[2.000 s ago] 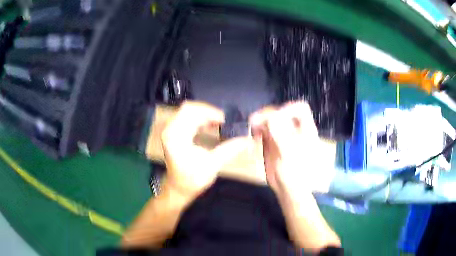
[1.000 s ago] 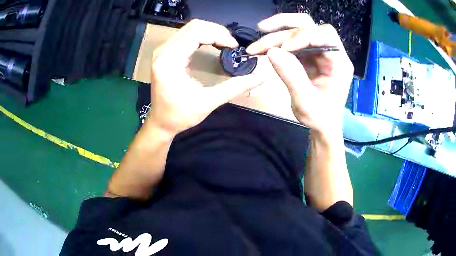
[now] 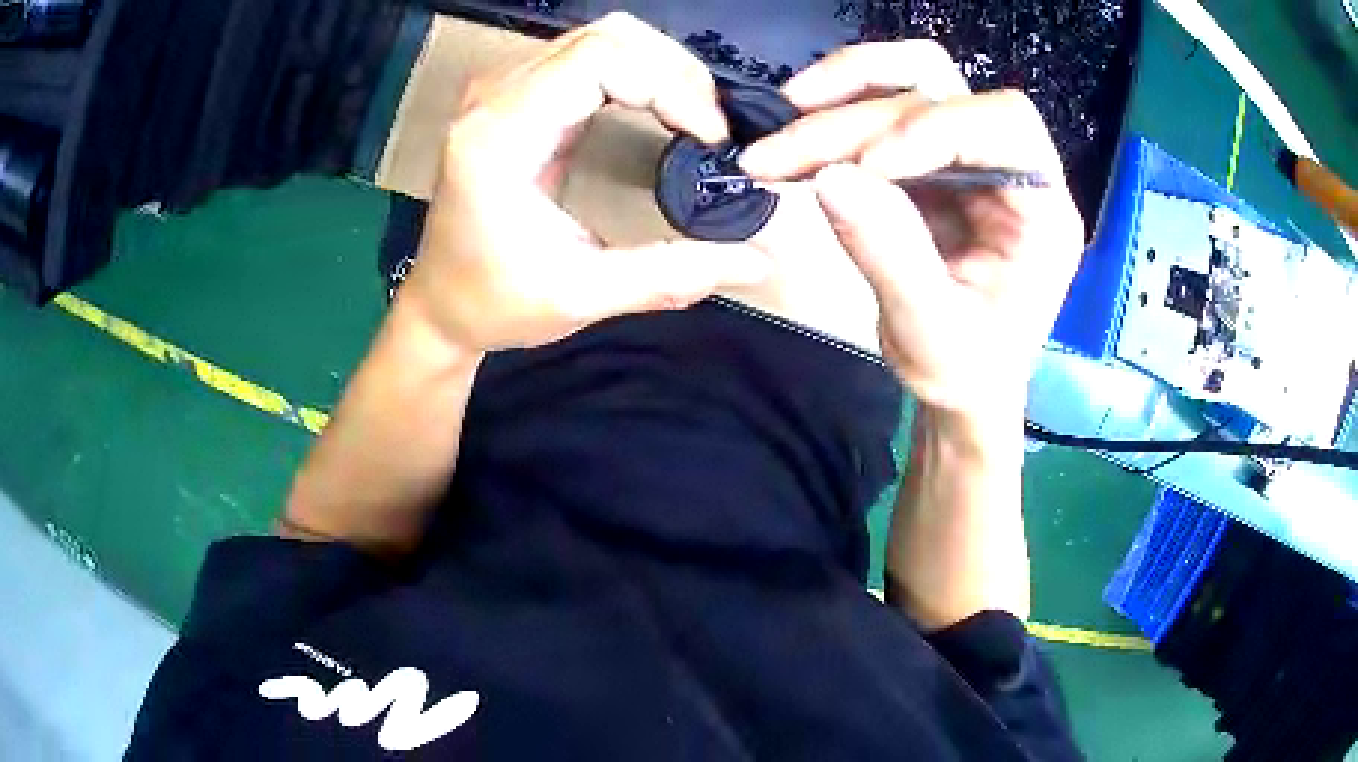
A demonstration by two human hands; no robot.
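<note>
A round black subassembly (image 3: 716,201) with a grey-white detail at its centre is held above the cardboard sheet (image 3: 618,174). A dark flap sticks out at its upper right, behind the fingers. My left hand (image 3: 559,201) grips it between thumb and fingers, at its upper and lower edges. My right hand (image 3: 946,209) pinches thin tweezers (image 3: 976,177); their tip points at the centre of the round part. Whether the tip touches it is hard to tell. The right fingertips partly hide the part's upper right side.
Slotted black foam (image 3: 209,127) stands at the left. A black tray of small parts (image 3: 1028,75) is at the upper right. A blue bin (image 3: 1110,276) with a white panel (image 3: 1229,298), a black cable (image 3: 1191,445) and an orange screwdriver (image 3: 1330,195) are at the right.
The view has shifted and cleared from the first blurred frame. Since one second ago my hands hold nearly the same pose, with the tweezers still at the round part's centre.
</note>
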